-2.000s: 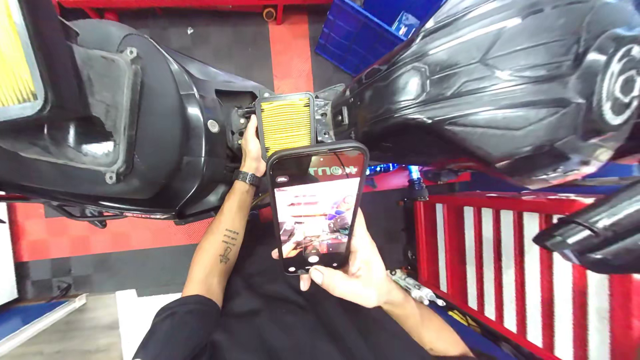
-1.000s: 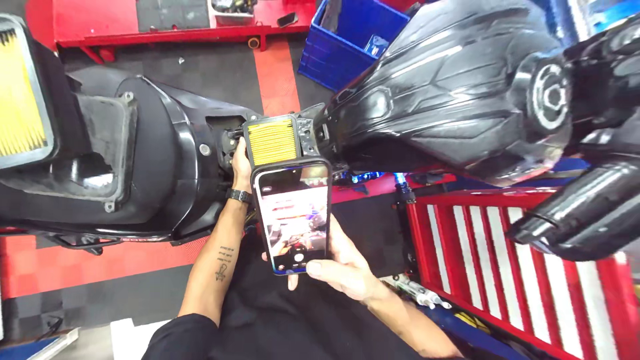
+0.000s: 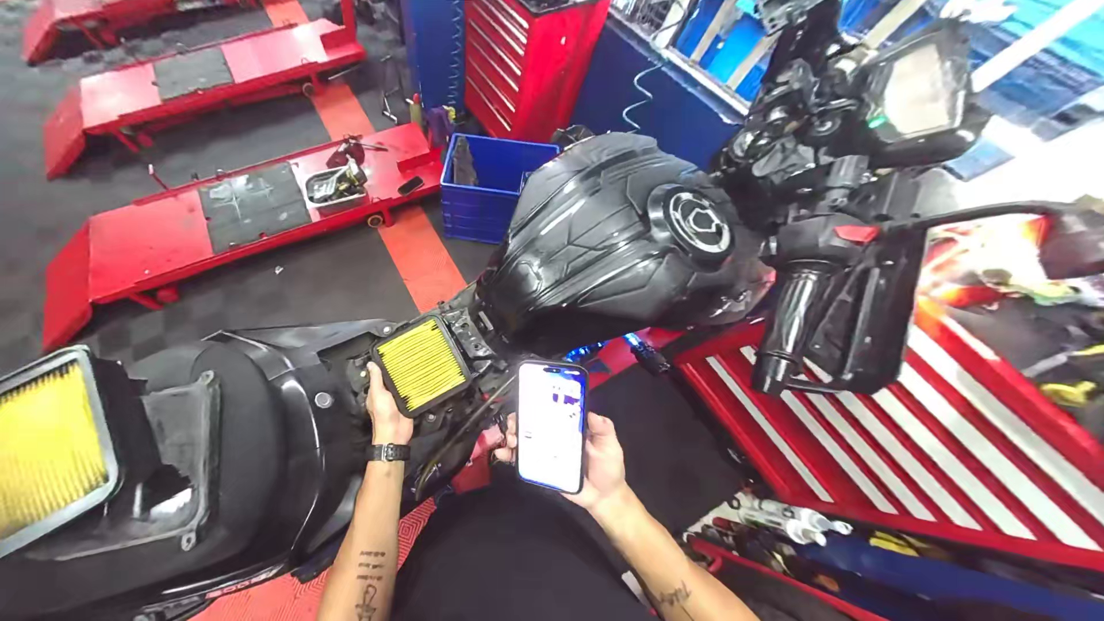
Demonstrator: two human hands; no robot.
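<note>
My left hand [image 3: 388, 407] grips the lower left edge of a yellow pleated air filter [image 3: 423, 364] with a black frame, which sits at the opening between the motorcycle's tail and its black fuel tank [image 3: 604, 233]. My right hand [image 3: 601, 457] holds a smartphone [image 3: 552, 427] upright, its bright screen facing me, just right of the filter. A second, larger yellow air filter [image 3: 52, 444] rests on the motorcycle seat [image 3: 250, 431] at the far left, beside a dark plastic cover [image 3: 177, 457]. The fingers under the left filter edge are partly hidden.
Red motorcycle lifts [image 3: 129, 246] stand at the upper left, one bearing a metal tray [image 3: 336, 185] of parts. A blue crate [image 3: 483, 194] is behind the tank. The handlebar grip [image 3: 789, 323] juts out at right, above a red slatted ramp [image 3: 888, 440]. A red tool cabinet [image 3: 535, 65] stands beyond.
The phone has moved right, away from the filter, and its screen has changed from a camera-like picture to a mostly white display. My left hand stays at the filter. The view has shifted widely.
</note>
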